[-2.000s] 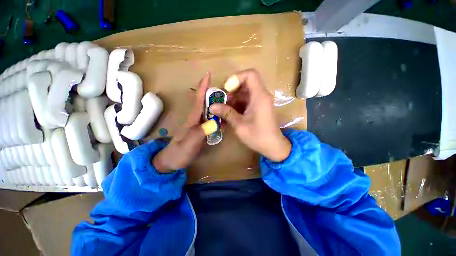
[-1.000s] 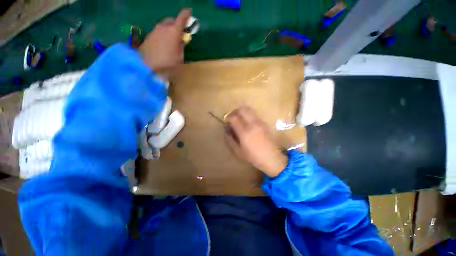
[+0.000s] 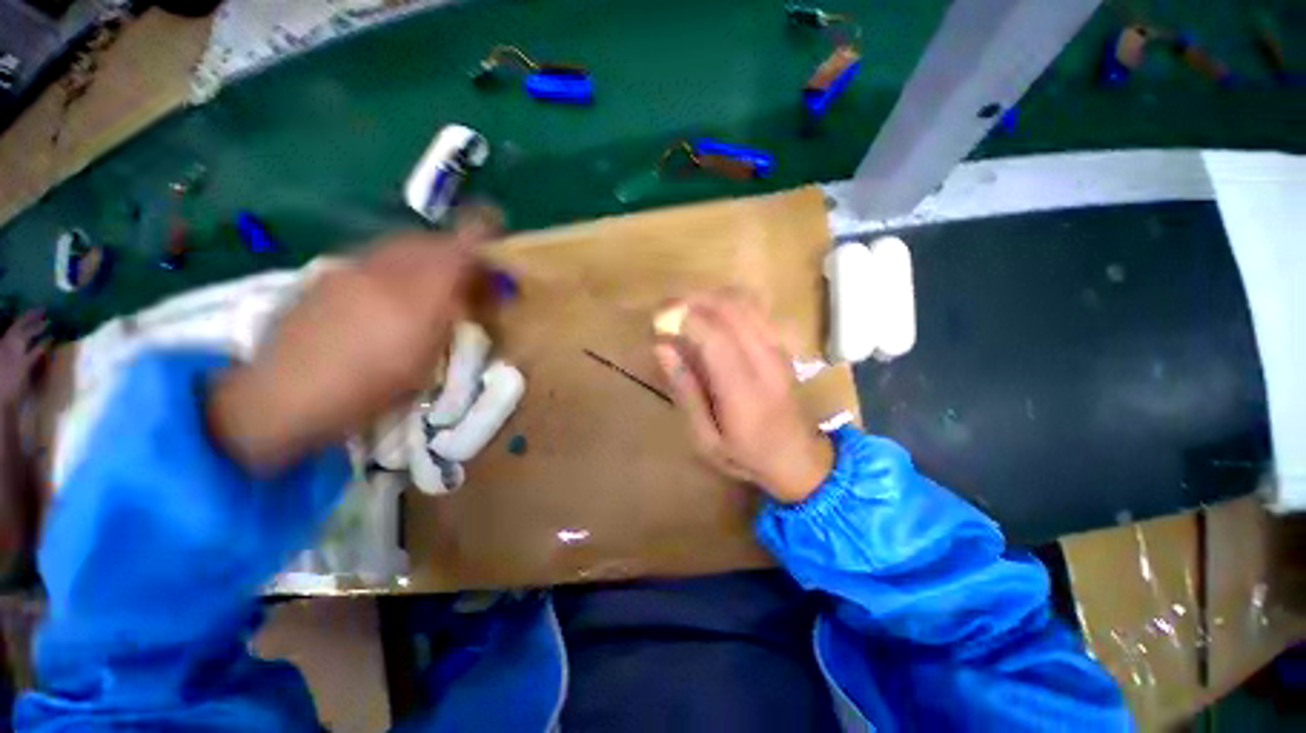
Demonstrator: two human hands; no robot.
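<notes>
My left hand [image 3: 365, 337] is blurred, over the white shells at the left. A small blurred blue battery cell [image 3: 501, 284] shows at its fingertips. A white housing with something blue in it [image 3: 446, 172] lies tilted on the green belt beyond that hand. My right hand [image 3: 738, 394] is over the cardboard mat [image 3: 616, 501], fingers bent, a pale yellow cot on one tip. A thin dark stick [image 3: 626, 375] lies on the mat, its near end beside or under my right hand; whether the fingers touch it is unclear.
White shells [image 3: 480, 413] crowd the mat's left side. Two shells [image 3: 871, 298] stand at its right edge by the black mat [image 3: 1074, 372]. A grey post [image 3: 960, 108] rises behind. Wired blue cells [image 3: 559, 86] lie on the belt. Part of another hand [image 3: 20, 358] is at the far left.
My left hand has let go of the white housing on the belt and come back towards me, with a blue piece at its fingertips. My right hand has shifted slightly away from the stick. The view has shifted.
</notes>
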